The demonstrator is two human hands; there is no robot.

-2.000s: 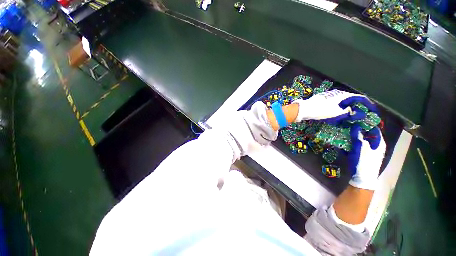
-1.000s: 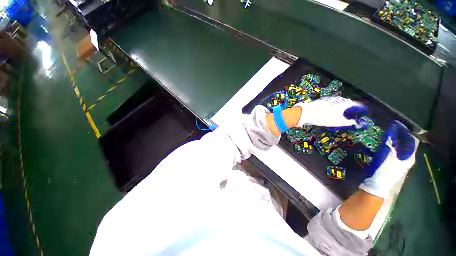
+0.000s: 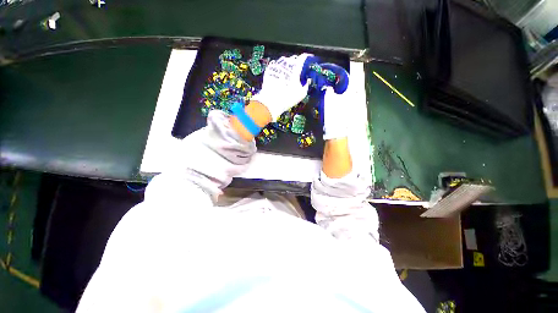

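Small green circuit boards with yellow and black parts lie loose in a black tray on a white sheet. My gloved left hand, with a light-blue strap at the wrist, and my gloved right hand meet over the tray's right part. Both hands' blue fingers are closed around a green board piece. The fingers hide much of it, so its size cannot be told.
A yellow-green strip lies on the green bench at right. Black bins stand behind it. A small device with a slanted pale plate is at the bench edge, above an open cardboard box.
The view has swung to the right, bringing the bins and carton into view. My hands were apart one second ago; now they are together on a board piece.
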